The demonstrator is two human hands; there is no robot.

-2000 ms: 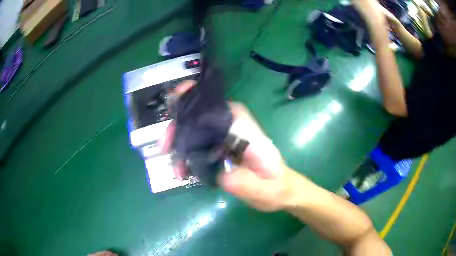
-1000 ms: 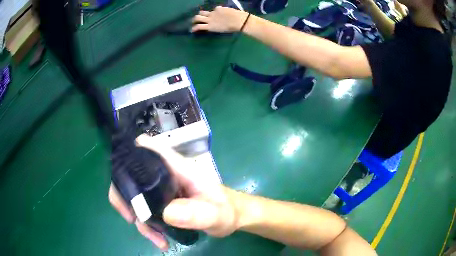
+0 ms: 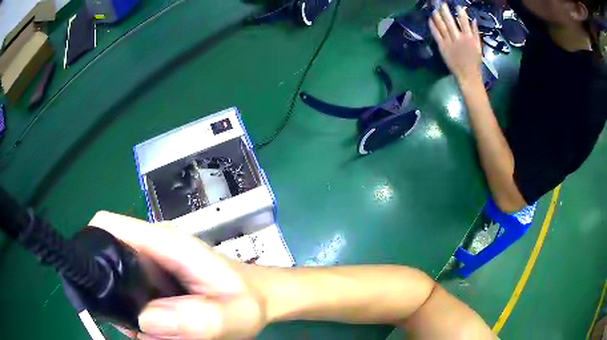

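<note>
My right hand (image 3: pixel 193 285) is shut around the black electric screwdriver (image 3: pixel 123 275) at the lower left. Its ribbed cable sleeve points to the upper left, and a pale label shows at its lower edge. The screwdriver's tip is hidden or cut off by the bottom of the picture. My left hand is not in view. The white screw feeder (image 3: pixel 180 147) with blue sides stands just beyond my right hand. Small metallic bits lie in its open dark window. Its low front ledge (image 3: pixel 269 246) shows partly above my forearm.
A navy strapped pad assembly (image 3: pixel 389 126) lies right of the feeder. Another worker in black (image 3: pixel 556 119) sits at the right on a blue stool (image 3: pixel 496 242), one hand over a heap of pad parts (image 3: pixel 409 43). A thin cable (image 3: pixel 309 63) crosses the table. Cartons (image 3: pixel 26 63) stand upper left.
My right hand has moved left and down with the screwdriver, uncovering more of the feeder. The other worker's arm reached across the table and is now back over the heap.
</note>
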